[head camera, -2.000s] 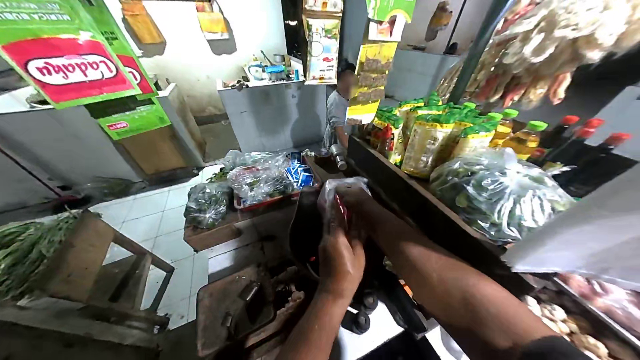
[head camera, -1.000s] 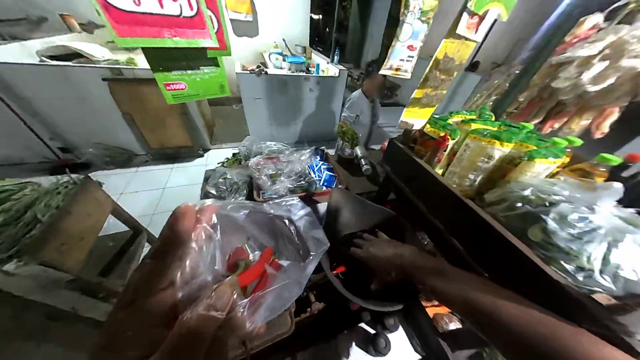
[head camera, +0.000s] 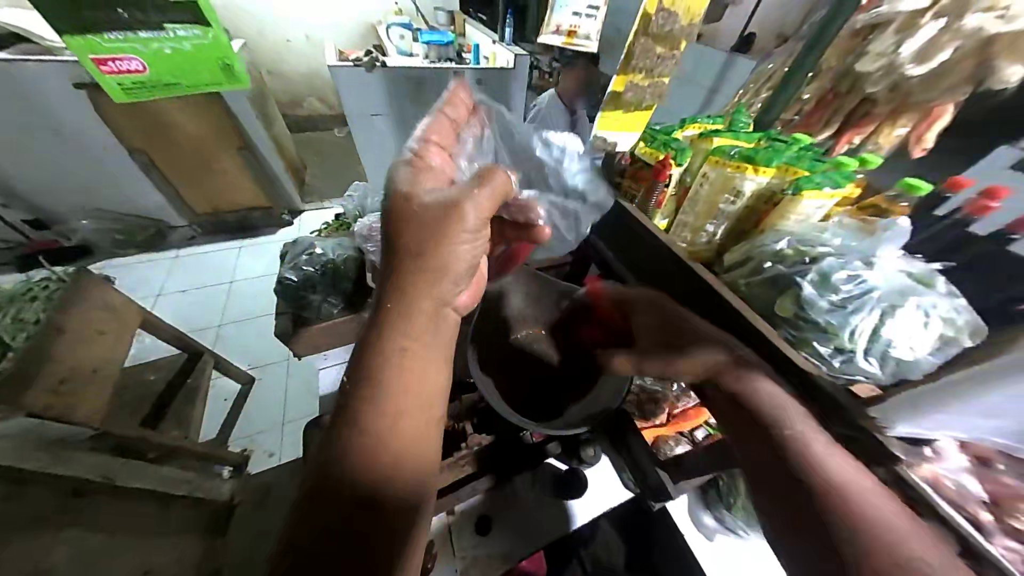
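Observation:
My left hand (head camera: 448, 200) is raised at the centre, holding a clear plastic bag (head camera: 552, 176); something red shows below its fingers, inside or behind the plastic. To the right and lower, my right hand (head camera: 656, 328) is blurred by motion, its fingers round red chillies (head camera: 602, 308). It is over the right side of a dark round pan (head camera: 528, 420), which looks like a weighing-scale pan. The pan's inside is in shadow, so its contents are hard to make out.
Green-capped oil pouches (head camera: 720, 192) and a plastic bag of green produce (head camera: 864, 296) line the shelf at right. A wooden stand (head camera: 184, 344) is at lower left, a bagged dark-green bundle (head camera: 320, 276) behind the pan. A person (head camera: 560, 104) is farther back.
The bag in my left hand has moved up and away from the lower left. My right hand, open inside the pan a second ago, has risen with red chillies in it.

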